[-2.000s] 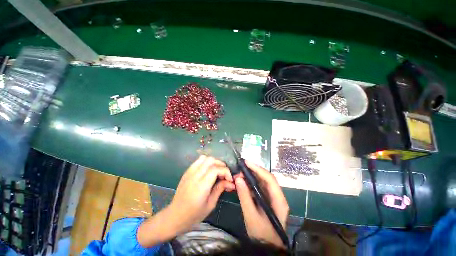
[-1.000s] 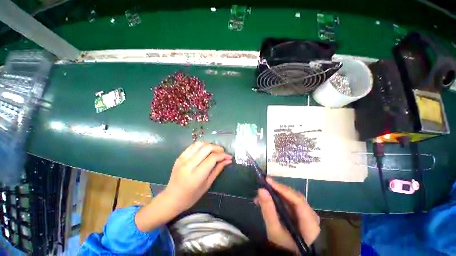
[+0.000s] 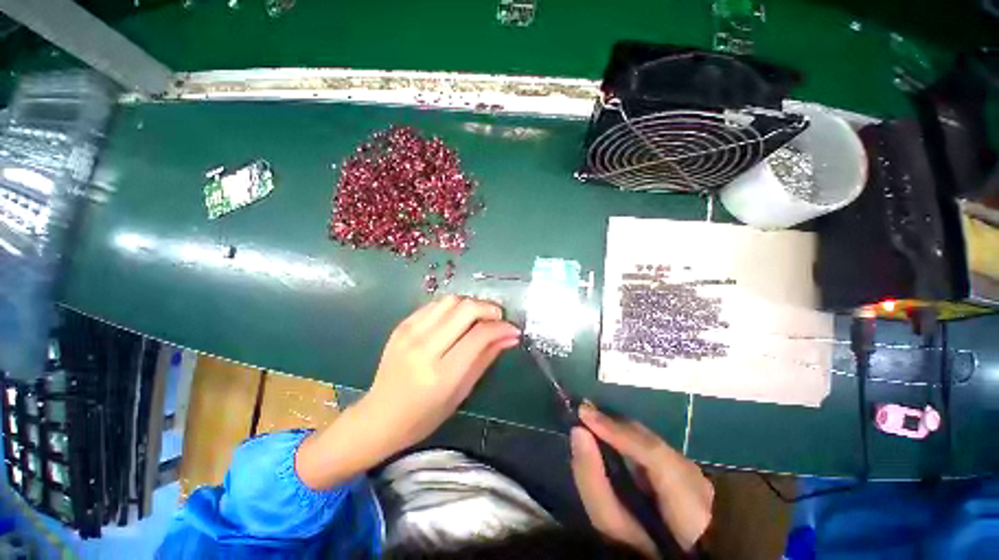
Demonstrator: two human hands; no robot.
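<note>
A small green-and-white circuit board [image 3: 553,304] lies on the dark-green bench. My right hand [image 3: 641,481] holds a black soldering iron [image 3: 622,473], its thin metal tip pointing up-left at the board's lower left edge. My left hand [image 3: 438,348] has its fingertips pinched together at that same edge; whether they hold a small part is too small to tell. A heap of tiny red components [image 3: 403,191] lies above my left hand, with a few single ones below the heap. A pale card [image 3: 767,317] with rows of dark specks lies right of the board.
Another circuit board [image 3: 239,189] lies at left. A black fan [image 3: 690,142], a white cup of metal bits [image 3: 838,181] and a black soldering station [image 3: 893,219] stand at back right. A pink-and-white gadget [image 3: 907,420] lies by the cords. Clear trays [image 3: 55,186] are far left.
My hands were together below the board two seconds ago. They have since parted, and the iron's tip moved to the board, then from its middle to its lower left edge. The view has shifted.
</note>
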